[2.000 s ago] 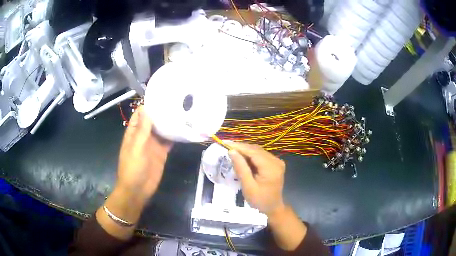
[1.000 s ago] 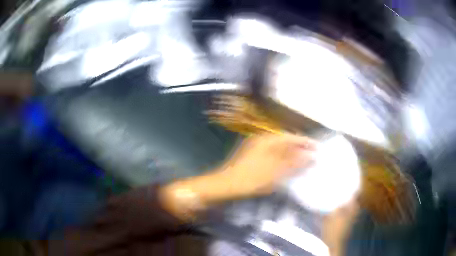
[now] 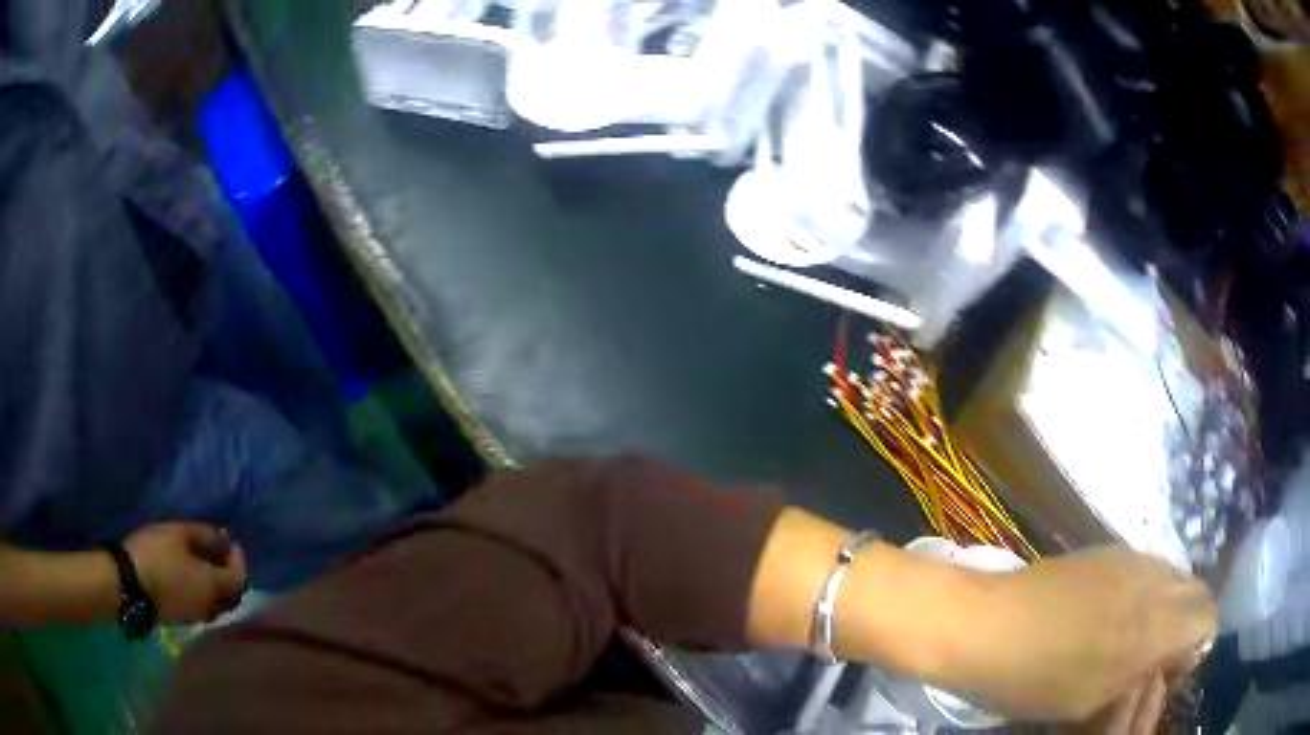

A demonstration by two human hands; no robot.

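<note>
My left hand, with a bracelet at the wrist, reaches to the lower right, its fingers curled. Whether it holds anything is hidden. Fingers below it at the lower right edge may belong to my right hand, but I cannot tell; the rest of that hand is not visible. A white housing lies partly covered under my left wrist. The yellow-red wire leads, with small silver ends, lie on the dark bench mat just beyond my hand, beside the open carton.
White housings are piled at the top, with glossy black cups at the upper right. Small wired parts show at the carton's far side. Another person's hand with a black watch is at the left, beyond the bench edge.
The view has swung left, bringing the bench edge and another person into sight. The round white part earlier at my hands no longer shows clearly, and my left hand now sits at the lower right.
</note>
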